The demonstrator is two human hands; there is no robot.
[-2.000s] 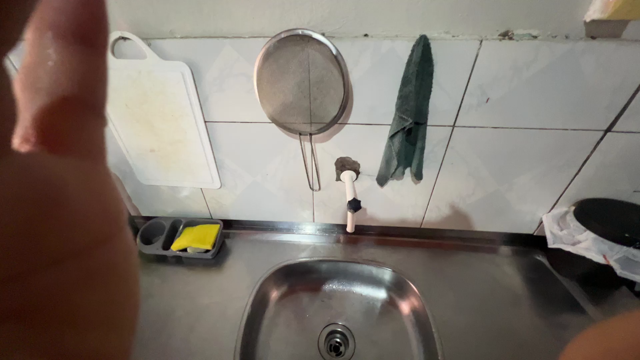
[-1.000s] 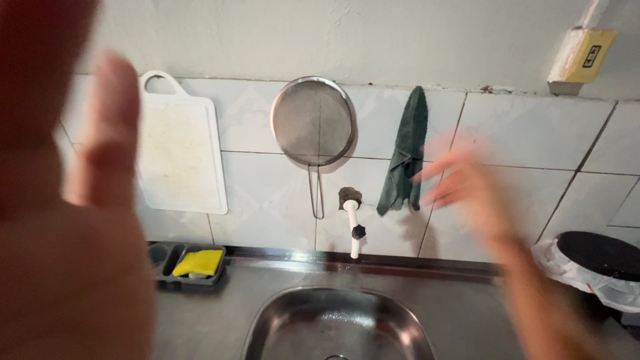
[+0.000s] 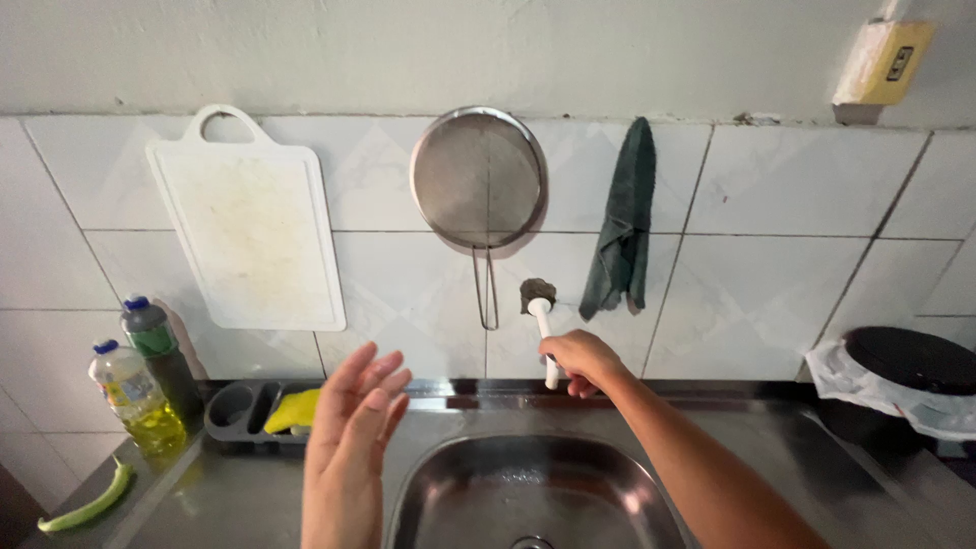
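My right hand (image 3: 585,360) is on the white plastic wall tap (image 3: 543,320), its fingers around the place of the black handle, which they hide. The spout end shows below the fingers. My left hand (image 3: 354,427) is raised, palm turned inward, fingers apart and holding nothing, in front of the left edge of the stainless steel sink basin (image 3: 526,488). Behind it, a yellow sponge or cloth (image 3: 293,410) lies in a grey sink caddy (image 3: 255,436), partly hidden by the hand.
On the tiled wall hang a white cutting board (image 3: 252,236), a mesh strainer (image 3: 479,179) and a dark green cloth (image 3: 627,229). Two bottles (image 3: 141,404) and a green vegetable pod (image 3: 91,507) are at left. A bin with a white liner and black lid (image 3: 911,358) stands at right.
My right hand has moved from the air before the green cloth onto the tap. My left hand, large at the left edge earlier, is now farther out, beside the basin.
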